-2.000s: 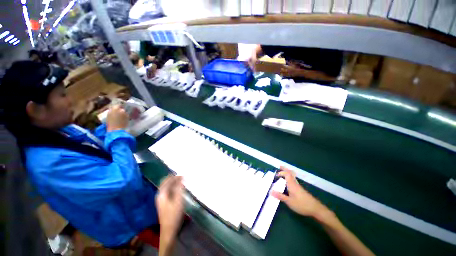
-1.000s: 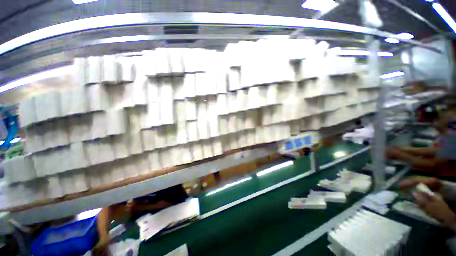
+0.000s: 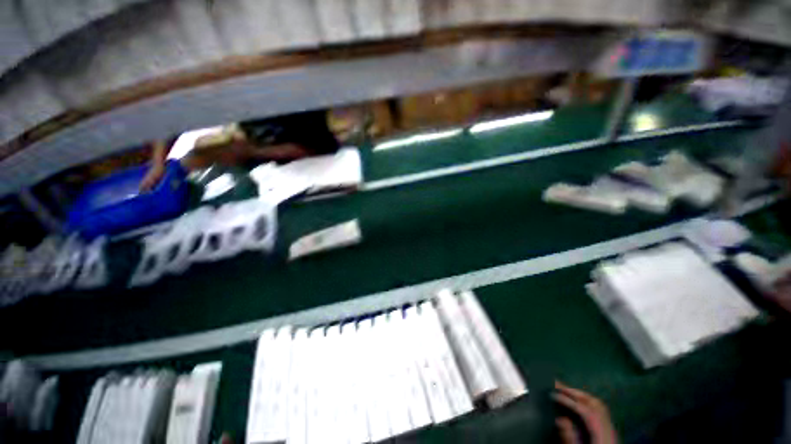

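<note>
A row of slim white unit boxes (image 3: 364, 377) stands side by side on the green bench at bottom centre. The two boxes at its right end lean apart from the rest. My right hand (image 3: 585, 416) is at the bottom edge, right of the row and apart from it. Its fingers are bent and blurred, and the frame cuts it off; whether it holds anything is unclear. Only a fingertip-sized bit of my left hand (image 3: 226, 440) shows at the bottom edge, left of the row.
More boxes stand at lower left (image 3: 130, 403). A white box stack (image 3: 681, 299) is at right. Across the belt are bagged devices (image 3: 208, 238), a single box (image 3: 325, 239), overlapping boxes (image 3: 642, 184), white sheets (image 3: 334, 172), a blue bin (image 3: 130, 201) and a person's hand (image 3: 156, 166). A shelf hangs above.
The view swung up to the shelf and back down, now facing more to the right. The person in blue has left view. My right hand is away from the row's end box; my left is almost out of frame.
</note>
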